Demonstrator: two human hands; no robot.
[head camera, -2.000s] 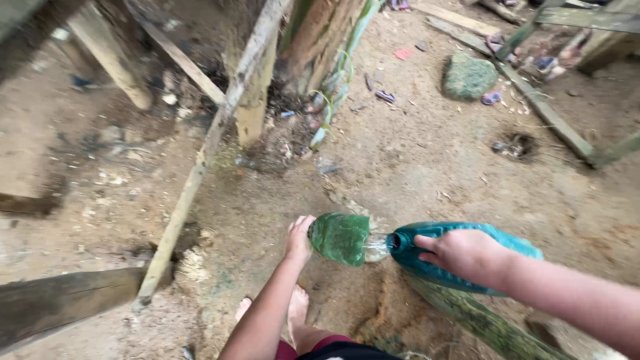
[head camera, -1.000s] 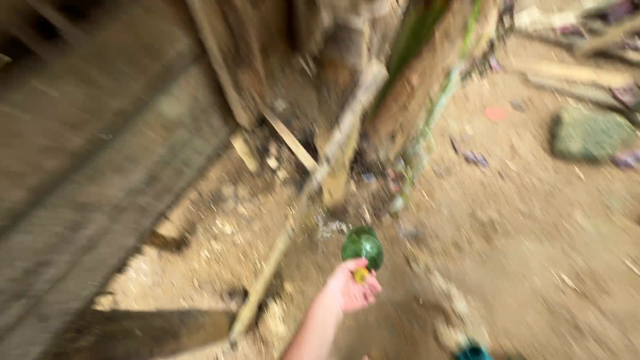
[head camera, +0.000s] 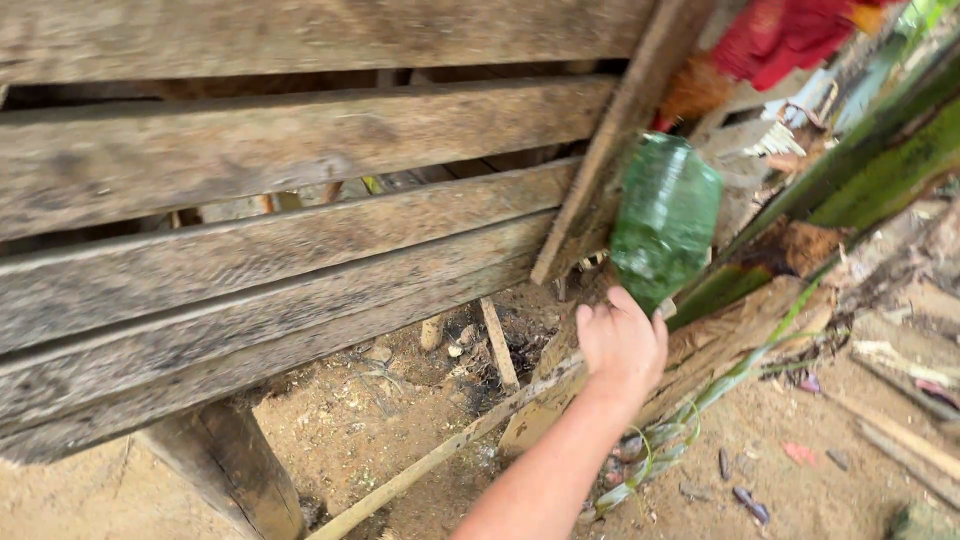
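Observation:
My left hand (head camera: 622, 337) grips the narrow lower end of a green plastic bottle piece (head camera: 666, 217), whose wide end points up. The bottle piece is raised beside a slatted wooden wall (head camera: 300, 142), in front of an upright board (head camera: 607, 142) and a green plant stem (head camera: 847, 172). Just above its top hangs a red cloth or glove-like thing (head camera: 787, 37), partly cut off by the frame. My right hand is out of view.
A thin wooden pole (head camera: 450, 446) slants up from the ground to the post. A thick wooden post (head camera: 225, 465) stands under the wall at lower left. Loose sticks (head camera: 892, 427) and scraps lie on the dirt at right.
My left hand has raised the green bottle piece to the wall. My right hand and the teal container, seen two seconds ago, are out of view. The view has swung toward the wall.

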